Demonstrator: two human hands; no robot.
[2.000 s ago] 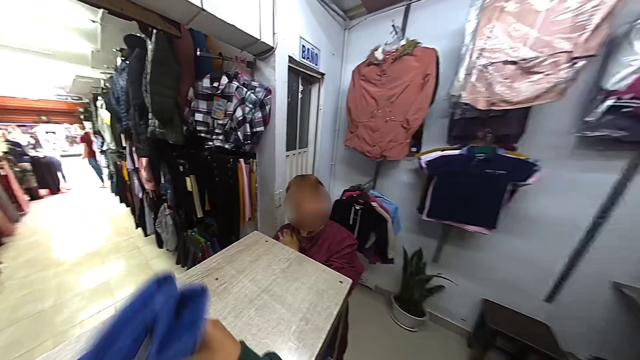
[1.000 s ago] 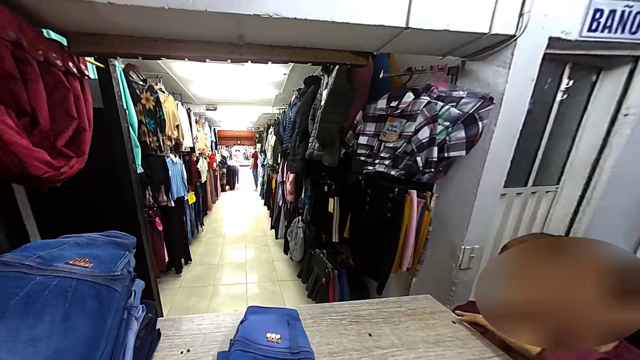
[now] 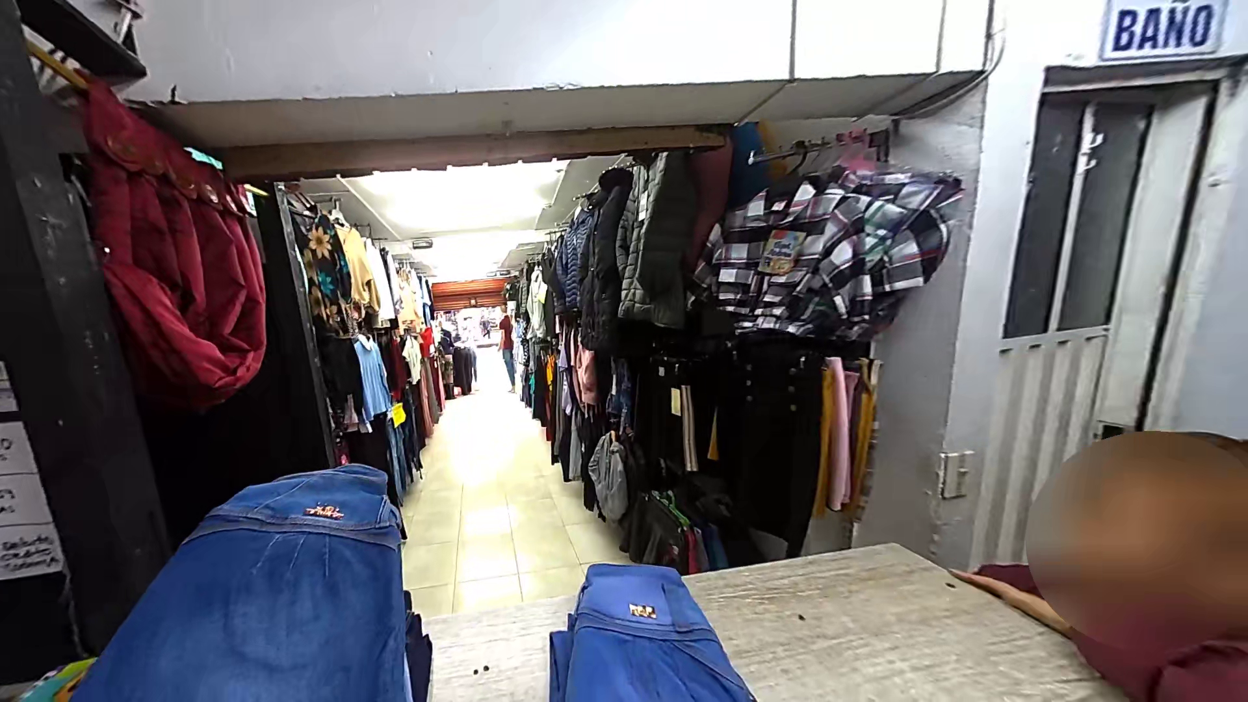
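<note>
Neither my left hand nor my right hand shows in the view now. A folded pair of blue jeans [image 3: 643,643] with a small metal ornament near the waistband lies on the wood-look table [image 3: 829,624], its lower part cut off by the bottom edge. To the left rises a stack of folded denim jeans [image 3: 283,575], the top pair bearing a similar ornament, with darker denim showing at its right side.
At the right edge a person [image 3: 1121,624] in a maroon top leans on the table. Beyond the table a tiled aisle [image 3: 487,526] runs between racks of clothes. A red garment [image 3: 185,263] hangs at left, plaid shirts [image 3: 829,253] at right.
The view has swung left since the first frame. Blue denim and a hand near the bottom edge then; the hand is out of view now, while jeans lie on the table.
</note>
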